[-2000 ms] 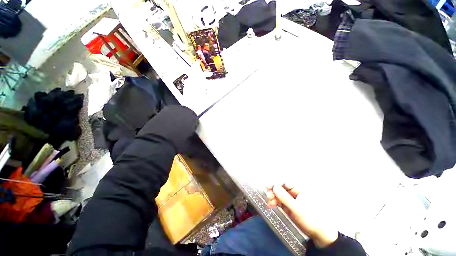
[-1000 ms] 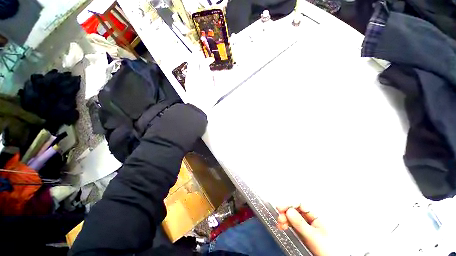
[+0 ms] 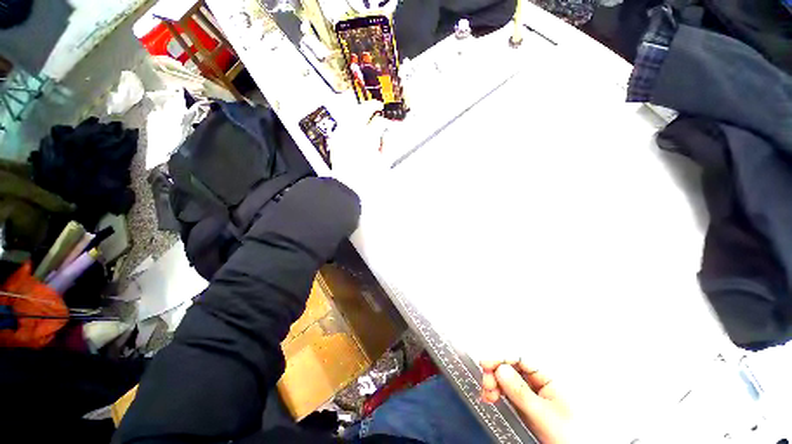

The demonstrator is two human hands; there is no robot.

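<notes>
My right hand rests at the near edge of the white table, low in the picture. Its fingers are loosely curled and a little apart, with nothing visible in them. My left arm, in a puffy black sleeve, reaches over the table's left edge. Beyond the cuff my left hand is washed out by glare; only a faint skin-toned outline shows just below the phone, so its grip cannot be told. The phone stands tilted with a bright, colourful screen. A small dark picture card lies beside it.
A dark garment with a checked inner band lies at the right. A grey measuring scale runs along the near edge. A cardboard box is below my left arm. A black pile lies on the floor.
Against two seconds ago, the table and garment sit further right in view and my right hand appears lower. Since one second ago, a faint skin-toned outline shows below the phone; little else differs.
</notes>
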